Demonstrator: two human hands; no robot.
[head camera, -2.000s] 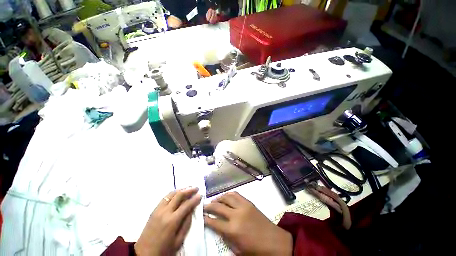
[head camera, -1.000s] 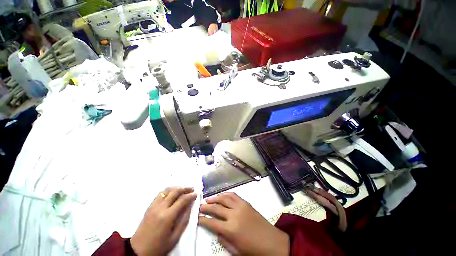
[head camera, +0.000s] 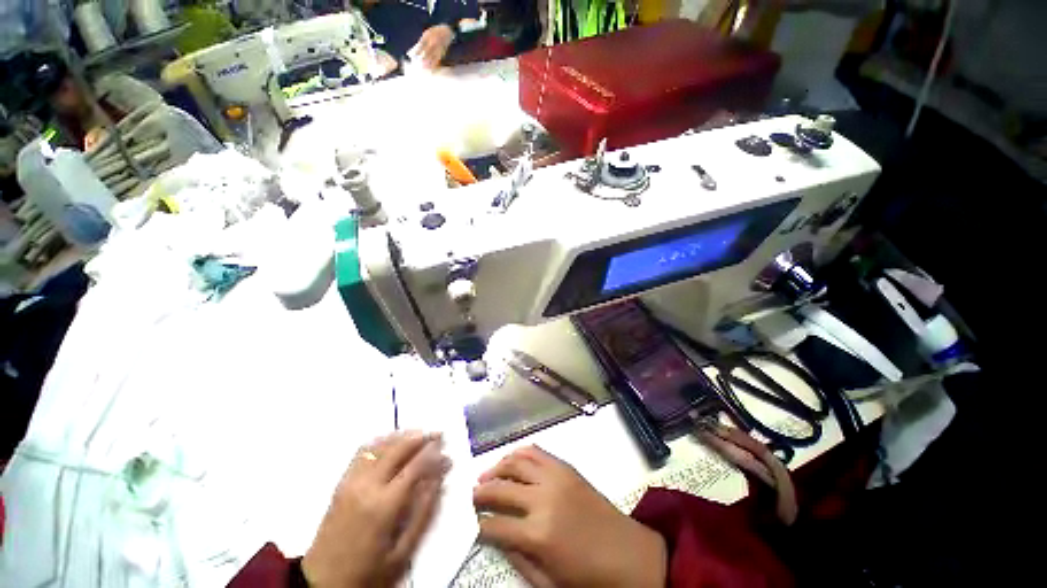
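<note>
A white fabric strip (head camera: 434, 408) runs from under the needle area (head camera: 462, 351) of the white sewing machine (head camera: 505, 270) toward me. My left hand (head camera: 381, 505) lies palm down on the white cloth, its fingers slightly blurred and extended toward the needle, gripping nothing visible. My right hand (head camera: 565, 519) rests at the strip's right edge with bent fingers; its thumb and any hold on the cloth are hidden. The strip shows between the hands. The needle tip cannot be made out.
Metal snips (head camera: 551, 381) lie on the bed right of the needle. A phone (head camera: 646, 362), a black pen-like tool (head camera: 638, 423) and black-handled shears (head camera: 772, 396) lie farther right. White cloth (head camera: 184, 402) is heaped left. A red box (head camera: 649, 80) and another person's hand (head camera: 434, 46) are behind.
My hands have moved slightly apart, showing more of the strip between them. The other person's hand behind the machine has moved left. The view has shifted slightly.
</note>
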